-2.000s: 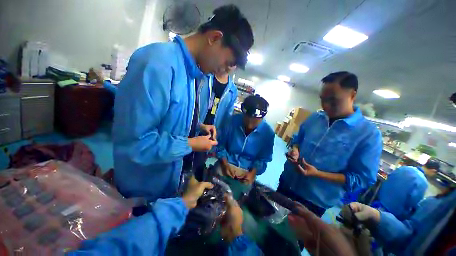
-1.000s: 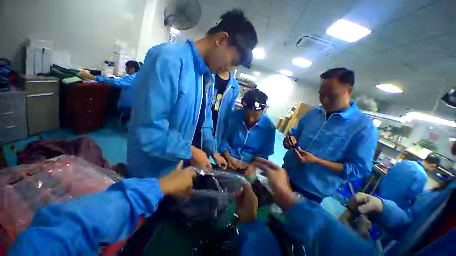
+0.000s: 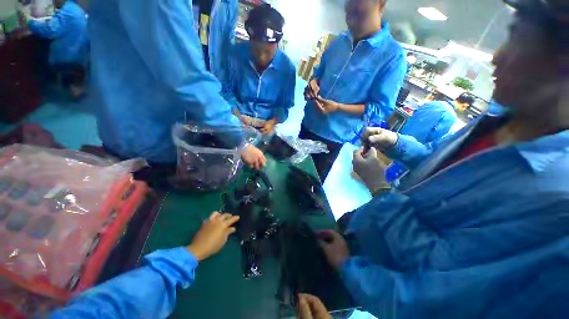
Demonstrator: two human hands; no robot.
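A tangled heap of black strap-like parts (image 3: 252,193) lies on the dark green table (image 3: 199,277). Below it, black strips (image 3: 251,252) lie side by side with shiny ends toward me. A wider dark, glossy mass (image 3: 306,261) lies to their right; its parts are blurred together. My left hand (image 3: 214,235) is at the left edge of the heap, palm down, fingers apart and holding nothing visible. My right hand (image 3: 312,307) is cut off by the bottom edge, beside the dark mass. Its grip is hidden.
A clear, bag-like container (image 3: 206,163) with dark contents stands at the table's far left. Film-covered red trays (image 3: 103,233) are stacked at left. Another person's bare hand (image 3: 334,247) reaches in from the right. Gloved hands (image 3: 371,165) are beyond it. Several people in blue stand around.
The view has tilted down and shifted right. My hands have come off the clear bag and moved apart. The bag-like container now stands farther away, beside another person's hand, and the black heap is exposed.
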